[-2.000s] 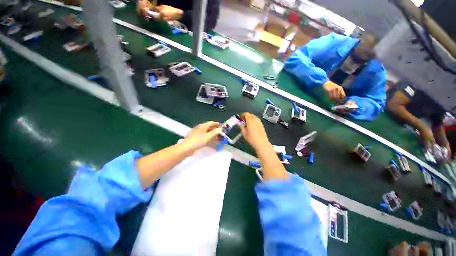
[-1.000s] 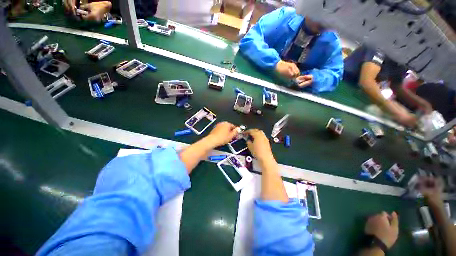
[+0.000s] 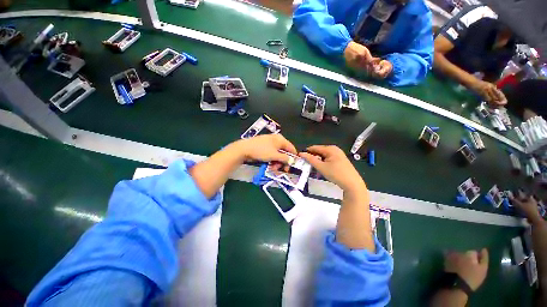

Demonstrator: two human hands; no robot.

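A white housing [image 3: 298, 169] with dark and reddish-brown parts inside is held between my two hands over the near belt rail. My left hand [image 3: 268, 149] grips its left and upper side, fingers bent over it. My right hand [image 3: 331, 163] grips its upper right side. A blue battery [image 3: 260, 174] shows just left of the housing. A second white housing with a large window [image 3: 292, 212] lies just below the held one, partly overlapped by it. My fingertips partly hide the inner parts of the held housing.
Part-assembled units [image 3: 226, 89] with blue batteries lie across the dark green belt. White mats [image 3: 195, 252] lie under my forearms. Another housing [image 3: 384, 231] is beside my right forearm. A person in a blue smock [image 3: 360, 42] works opposite. Another person's hand [image 3: 468, 270] is at lower right.
The view has shifted, with my hands now larger in the picture. Since a second ago, my hands have closed around the white housing's upper edge, above the lying housing. The person's hand at lower right remains.
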